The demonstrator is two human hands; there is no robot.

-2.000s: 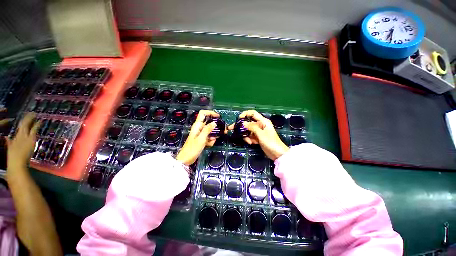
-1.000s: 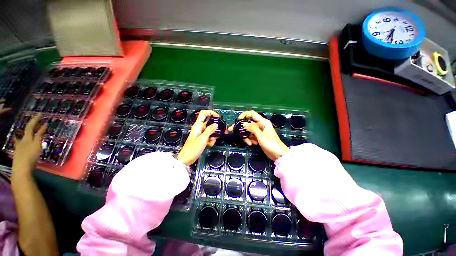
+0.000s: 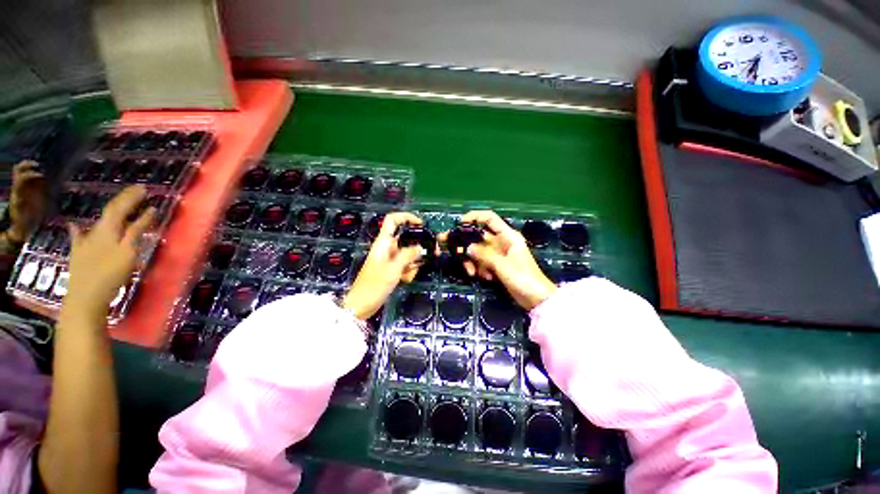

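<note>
My left hand [image 3: 388,262] holds a round black watch module [image 3: 417,238] between thumb and fingers. My right hand [image 3: 504,257] holds another round black module [image 3: 465,237] beside it, a small gap apart. Both are above the back part of a clear blister tray [image 3: 434,385], whose pockets hold black discs, some with pale reflections. A second blister tray [image 3: 261,232] lies to the left, mostly with red-marked discs and one crosshatched pocket. My hands and sleeves hide parts of both trays.
Another person's hands [image 3: 104,253] are over clear trays [image 3: 145,232] on an orange-red mat [image 3: 262,104] at left. A beige panel [image 3: 164,53] stands behind. At right are a black mat [image 3: 762,232], a blue-rimmed clock [image 3: 757,63], a white box [image 3: 825,130] and white paper [image 3: 871,241].
The modules have tilted in my fingers and their purple glints are gone. My hands stay in nearly the same place. The other person's hands have moved over the left trays.
</note>
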